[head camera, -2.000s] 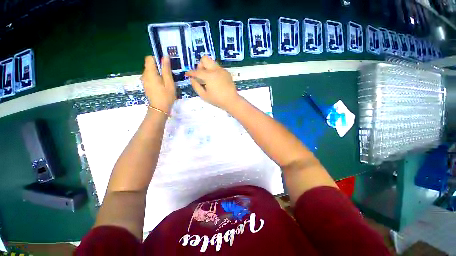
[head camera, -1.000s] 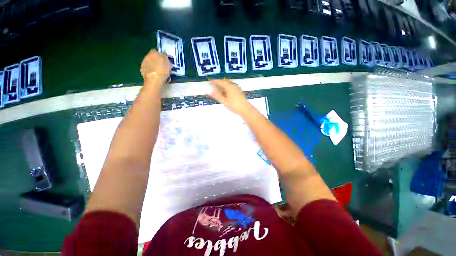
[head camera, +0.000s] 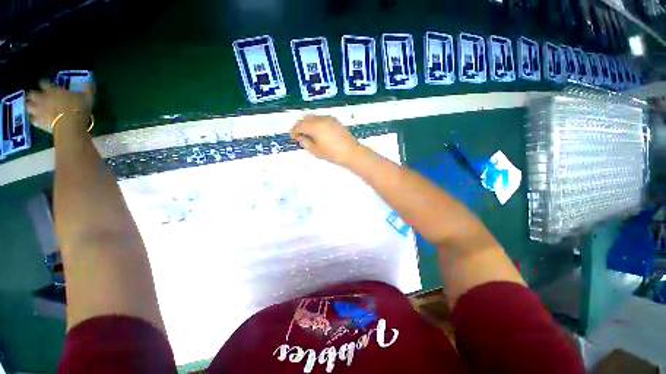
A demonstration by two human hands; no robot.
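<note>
My left hand [head camera: 60,106] is at the far left, over a panel frame [head camera: 76,77] on the dark green belt. The palm and fingers hide most of that frame, so the grip cannot be told. Another panel frame [head camera: 14,123] lies just left of it. My right hand [head camera: 323,139] hangs with bent fingers over the pale edge strip [head camera: 398,109]; whether it holds something small cannot be told. A panel frame [head camera: 258,69] lies on the belt above it, at the left end of a long row.
A white sheet [head camera: 292,212] lies before me over bubble wrap. Right of it are blue film scraps [head camera: 431,179], a dark stick [head camera: 461,158], a white scrap [head camera: 505,177] and stacked blister trays [head camera: 591,164]. Dark housings at the left are partly behind my left arm.
My left hand has left the panel frame at the row's left end and moved far left to another frame. My right hand has stayed near the edge strip, its fingers more curled.
</note>
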